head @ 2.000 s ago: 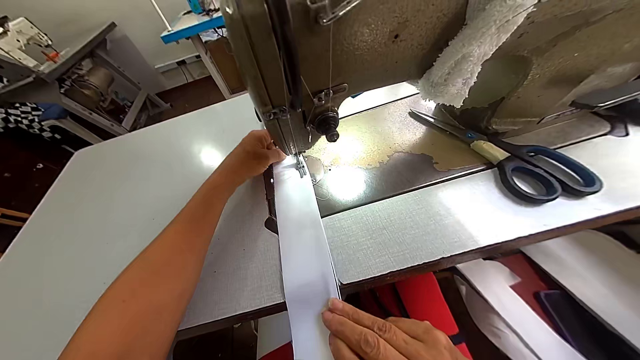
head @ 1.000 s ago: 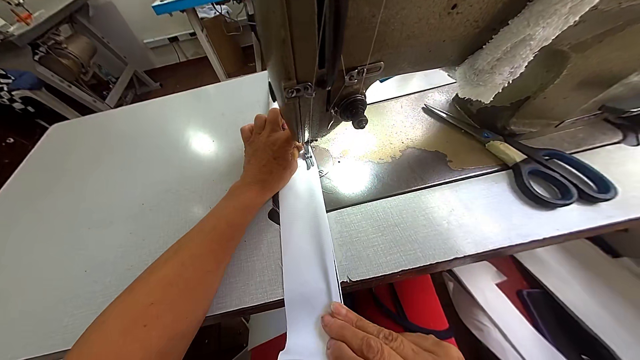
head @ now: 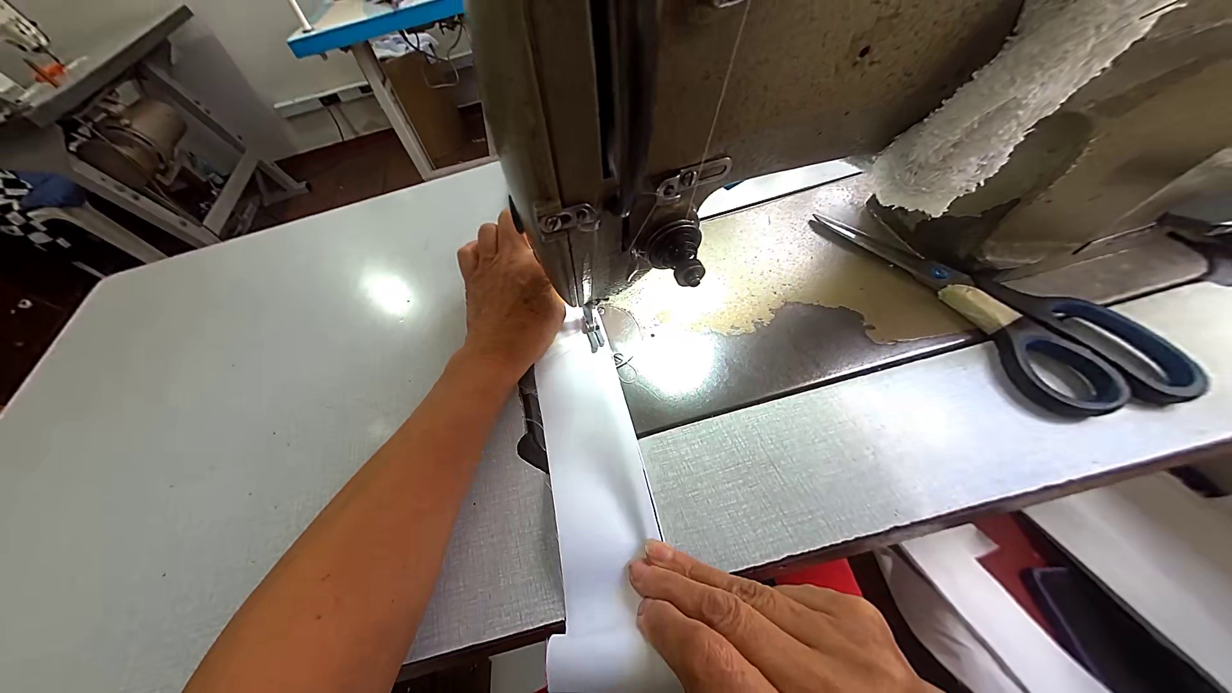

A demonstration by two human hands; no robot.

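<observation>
A long white strip of material (head: 597, 452) runs from the table's front edge up under the presser foot (head: 592, 329) of a sewing machine (head: 808, 87). My left hand (head: 510, 289) is left of and behind the foot, at the strip's far part; its fingertips are partly hidden by the machine head, so its hold cannot be told. Near the front edge my right hand (head: 760, 626) lies on the strip, fingertips at its right edge; whether it grips the strip does not show. Scissors with dark blue handles (head: 1073, 371) lie on the right, light tape wrapped near their pivot.
A rolled white fleecy cloth (head: 972, 125) rests against the machine arm. Pale work table surface (head: 241, 414) spreads to the left. White and red pieces (head: 982, 606) lie below the front edge at right. Another machine stand (head: 154, 144) and a blue-edged table (head: 375, 27) stand behind.
My left hand has moved from close beside the presser foot to farther back, behind the machine head. My right hand remains on the near part of the strip.
</observation>
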